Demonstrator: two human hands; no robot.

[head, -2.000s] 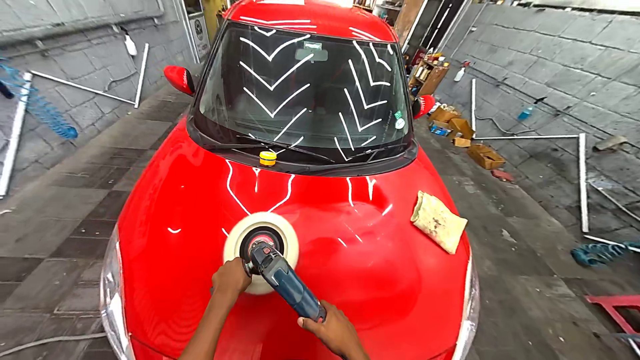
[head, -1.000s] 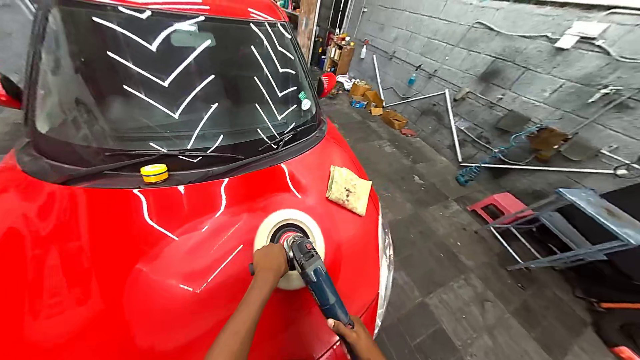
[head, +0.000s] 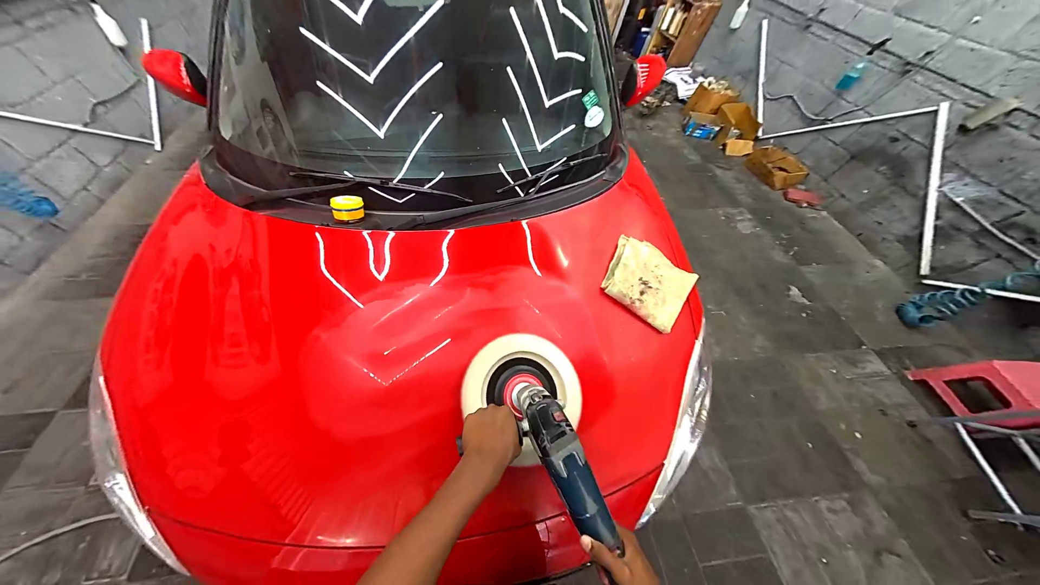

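Observation:
A rotary polisher with a round cream-coloured pad lies against the red car bonnet, right of its middle. My left hand is closed around the side handle near the polisher's head. The rear end of the dark blue body is in my right hand, at the bottom of the view. A folded, stained yellowish cloth rests on the bonnet's right side. Below the windscreen stands a small yellow tub, beside the wipers. Hazy smears show on the paint left of the pad.
Grey tiled floor surrounds the car. A red plastic stool and a metal frame are at the right edge. Cardboard boxes stand by the right wall, near white light tubes and a coiled blue hose.
The view has swung a lot between frames. Compared with two seconds ago, the polisher and both hands are farther right on the bonnet. Both hands have kept their hold.

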